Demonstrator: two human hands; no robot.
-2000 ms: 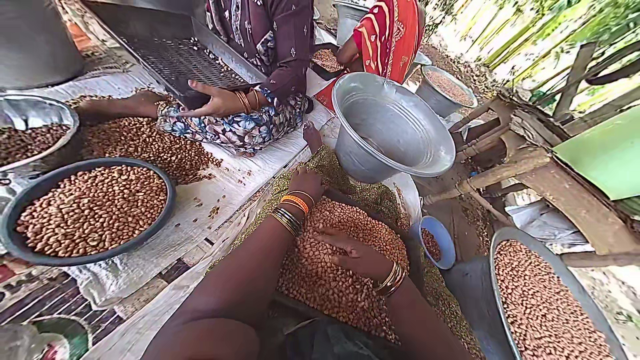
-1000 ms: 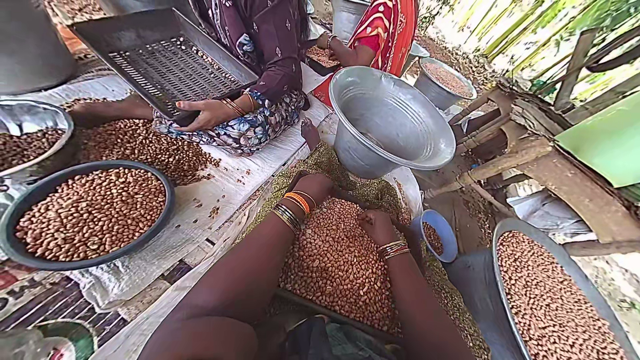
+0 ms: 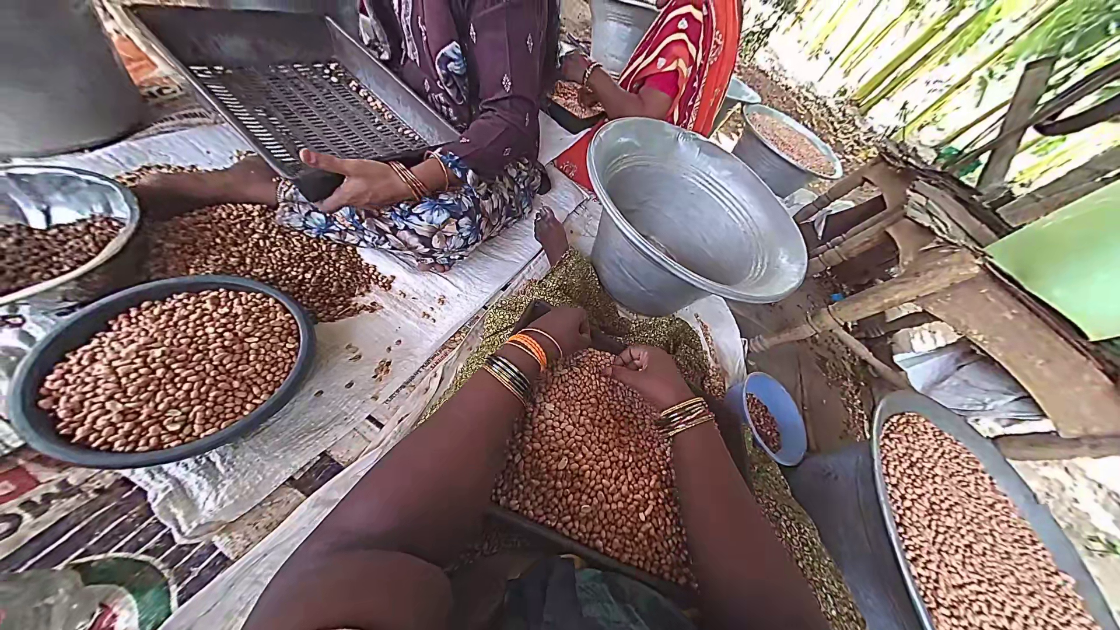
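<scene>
Shelled nuts (image 3: 595,464), peanuts by their look, fill a dark tray (image 3: 560,538) at my lap. My left hand (image 3: 560,332) rests at the tray's far edge, its fingers curled and partly hidden; whether it grips the rim I cannot tell. Close to its right, my right hand (image 3: 649,374) is over the far end of the heap, thumb and fingers pinched together; anything between them is too small to tell. Bangles circle both wrists. Just beyond my hands stands a wide metal basin (image 3: 700,210), with a patterned green cloth (image 3: 569,284) around the tray.
At the left are a grey basin (image 3: 302,350) of nuts, a metal bowl (image 3: 131,219) and a loose pile (image 3: 262,254). A co-worker holds a slotted tray (image 3: 315,105). To the right stand a small blue bowl (image 3: 792,429), a large nut-filled tub (image 3: 888,507) and wooden branches (image 3: 910,284).
My right hand has moved from over the middle of the nuts to their far end, nearer my left hand. The co-worker's slotted tray has shifted and tilted.
</scene>
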